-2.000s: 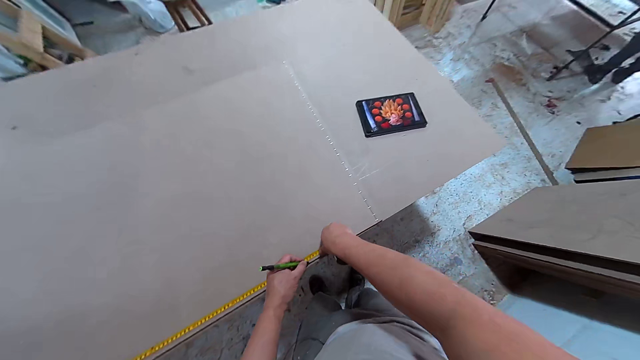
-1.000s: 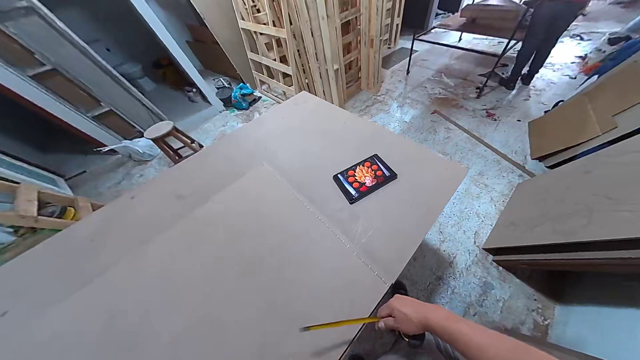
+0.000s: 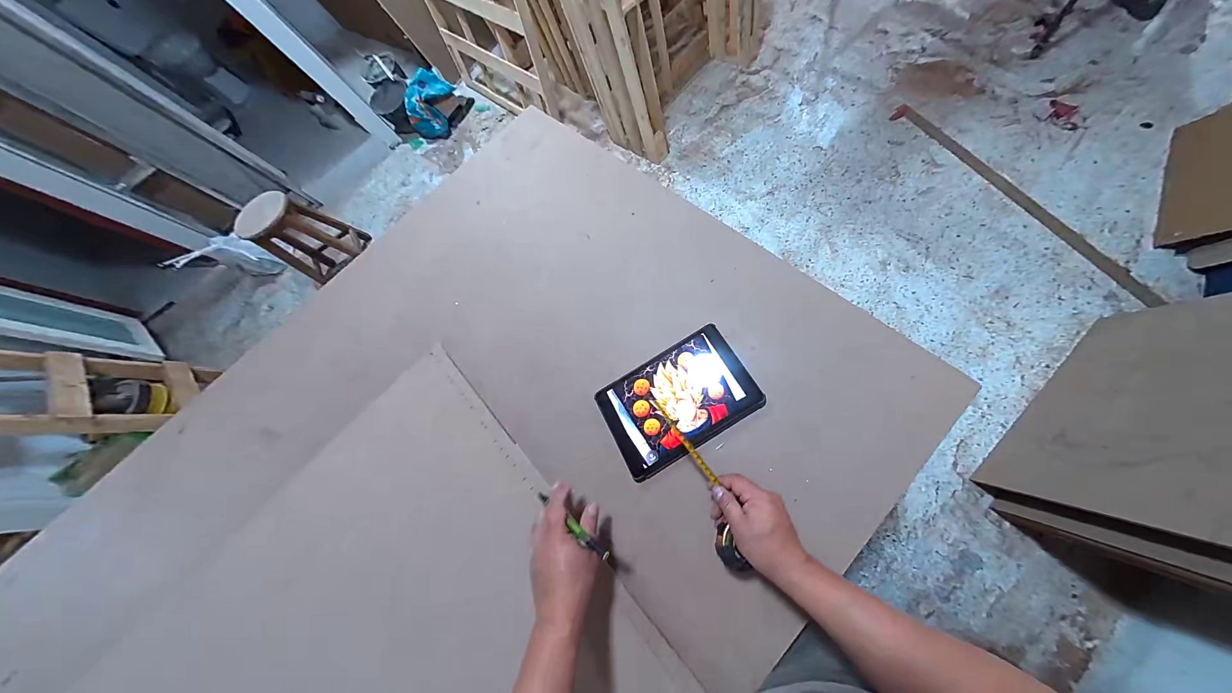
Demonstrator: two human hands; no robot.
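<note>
My left hand (image 3: 565,558) holds a green and black pen (image 3: 583,537) just above the edge of a thin board (image 3: 385,539), which lies on a larger brown board (image 3: 597,250). A row of small marks runs along that thin board's edge. In my right hand (image 3: 756,525) is a tape measure (image 3: 731,549), its yellow blade (image 3: 698,459) pulled out a short way. The blade's end reaches over a tablet (image 3: 679,399) with a lit screen showing a colourful picture. The tablet lies on the larger board, up and left of my right hand.
Wooden frames (image 3: 597,77) stand beyond the board's far corner. A wooden stool (image 3: 265,217) and a blue plastic bag (image 3: 428,101) are at the left. More boards (image 3: 1126,423) are stacked at the right, with a long strip (image 3: 1030,202) on the floor.
The right hand and tape measure have moved from the board's near edge to beside the tablet. The left hand, out of view one second ago, is back with the pen. The view has shifted.
</note>
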